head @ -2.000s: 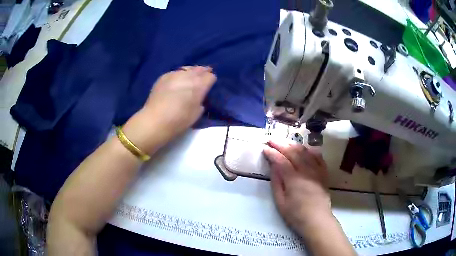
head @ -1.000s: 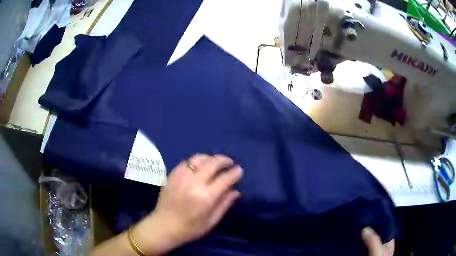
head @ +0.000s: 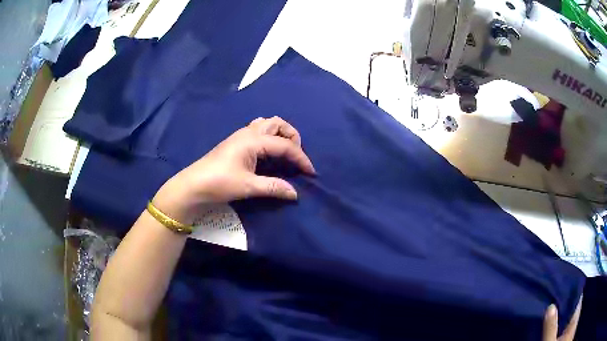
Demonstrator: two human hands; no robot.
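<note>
A navy garment panel (head: 359, 180) lies across the white table, its long edge running diagonally from upper middle to lower right, off to the near side of the needle. My left hand (head: 256, 163) rests over the panel near its curved cut-out, thumb and fingers apart, not visibly gripping cloth. My right hand (head: 560, 325) is mostly cut off at the lower right edge; its fingertips hold the panel's corner. The presser foot (head: 419, 110) of the white sewing machine (head: 512, 53) has no cloth under it.
More navy cloth (head: 133, 93) lies at the left on the table. Dark red and black scraps (head: 538, 133) sit by the machine arm. A thin dark rod (head: 558, 216) and blue-handled scissors (head: 601, 233) lie at the right. A cardboard box (head: 50, 126) stands at the far left.
The panel has moved away from the needle and turned, spreading toward me and to the right. My right hand has gone from beside the needle to the panel's lower right corner.
</note>
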